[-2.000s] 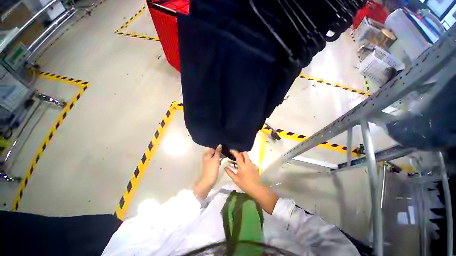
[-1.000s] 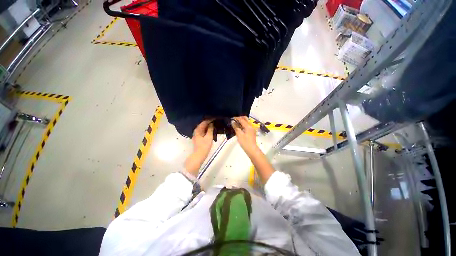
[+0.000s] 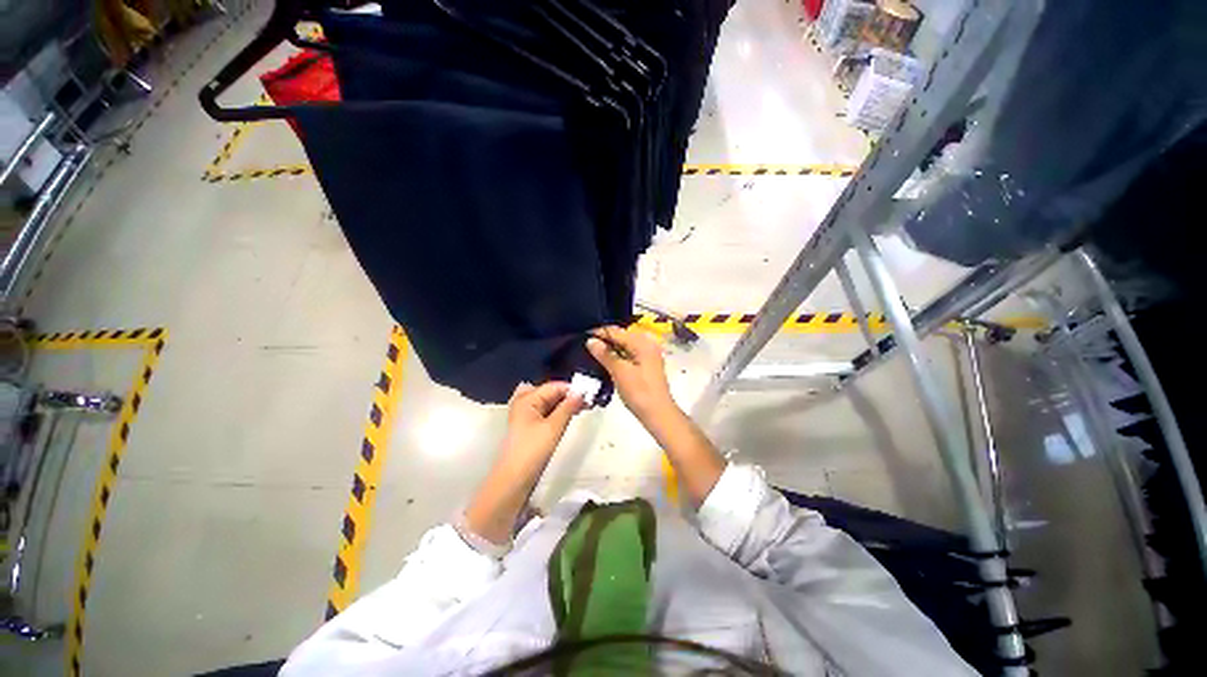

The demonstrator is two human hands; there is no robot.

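Note:
A dark navy garment [image 3: 450,232] hangs from a black hanger [image 3: 232,99] in front of me, its lower edge near my hands. A small white label [image 3: 584,386] shows at that edge. My left hand [image 3: 540,407] pinches the label between thumb and fingers. My right hand [image 3: 633,364] is at the garment's lower right corner, its fingers closed on the dark cloth just above the label. Whether the right hand also holds a tool cannot be told.
More dark garments on black hangers [image 3: 622,66] hang close behind. A grey metal rack [image 3: 880,284] stands at the right with plastic-covered clothes [image 3: 1046,146]. A red crate [image 3: 302,79] is behind the garment. Yellow-black tape [image 3: 371,463] marks the floor. White crates [image 3: 880,90] stand at the upper right.
The garments have shifted left in view and the front hanger now shows fully. The white label has come into view at the lower edge, between the fingers of my left hand.

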